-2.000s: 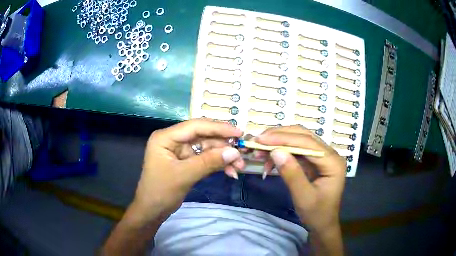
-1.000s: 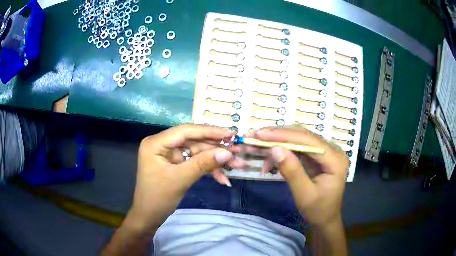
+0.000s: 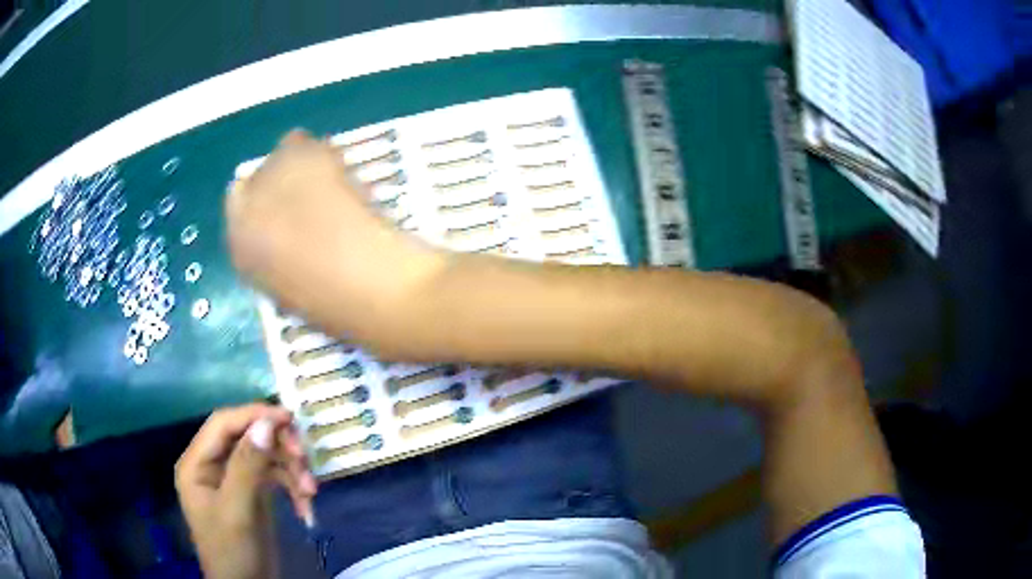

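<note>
The white slotted tray [image 3: 412,170] lies tilted on the green bench, with small dark or silver round parts at many slot ends. My right hand [image 3: 283,221] is blurred and closed over the tray's upper left corner; its fingertips and anything in them are hidden, and no yellow tool shows. My right forearm crosses the tray and covers its middle slots. My left hand [image 3: 243,458] is beside the tray's lower left corner with fingers curled; whether it holds anything is unclear. Loose metal rings [image 3: 145,288] lie on the bench to the left.
Two metal strip fixtures [image 3: 660,170] [image 3: 794,181] lie right of the tray. Stacked white slotted boards [image 3: 866,96] are at the upper right, beside something blue [image 3: 962,45]. A pale curved rail [image 3: 453,40] runs along the bench's far side.
The view has turned and shifted, so the tray appears further left. My hands have separated; the right has reached across to the tray's upper left, the left is lower left. The yellow tool is no longer visible.
</note>
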